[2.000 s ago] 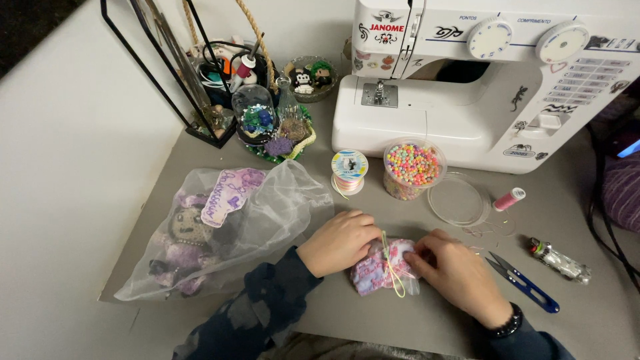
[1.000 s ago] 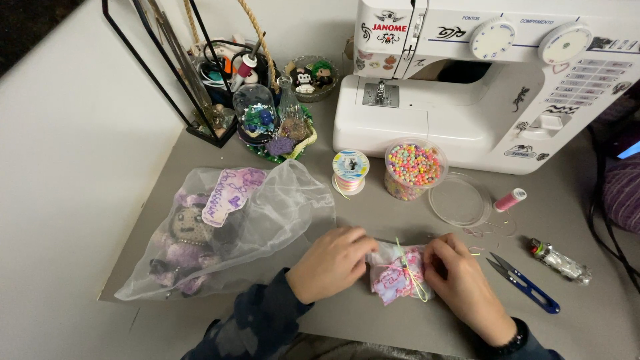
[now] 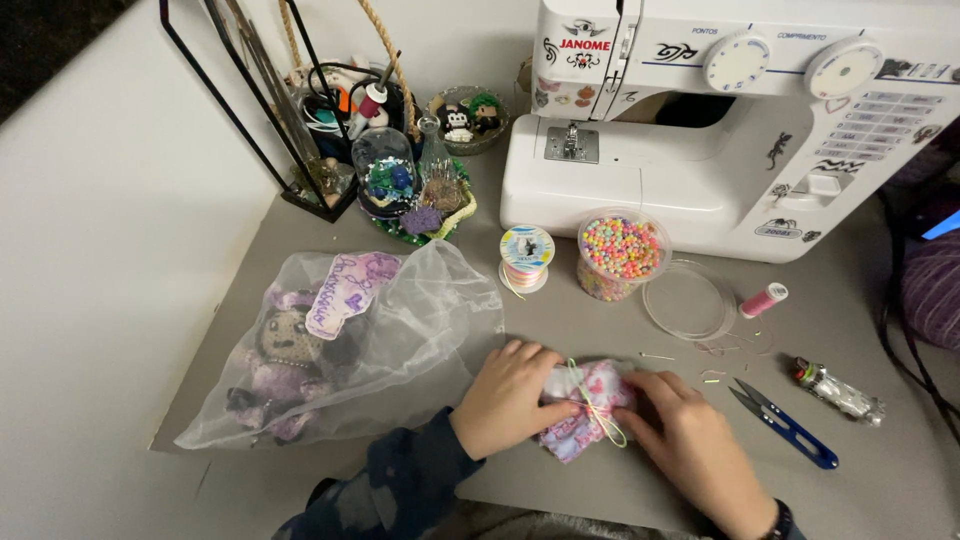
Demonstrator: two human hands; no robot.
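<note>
A small pink-and-lilac patterned fabric bundle [image 3: 564, 437] in a sheer wrap lies on the grey table, with a pale yellow-green cord tied in a bow across it. My left hand [image 3: 510, 401] holds its left side, thumb on the fabric near the knot. Fingers and thumb of my right hand [image 3: 686, 431] grip the right edge. To the left, a sheer white organza bag [image 3: 427, 322] covers a crocheted doll [image 3: 289, 337], and a purple lettered tag [image 3: 349, 289] rests on top. Blue thread snips [image 3: 787, 427] lie right of my right hand.
Behind my hands stand a spool of cord [image 3: 525, 262], a tub of pastel beads [image 3: 622, 251] and a white Janome sewing machine [image 3: 630, 176]. A clear lid [image 3: 688, 300], pink thread spool [image 3: 763, 300], pin [image 3: 656, 355] and lighter [image 3: 840, 394] lie to the right.
Since two seconds ago the bundle has turned between my hands and sits slightly farther right. My left hand has shifted, and its thumb now lies over the fabric.
</note>
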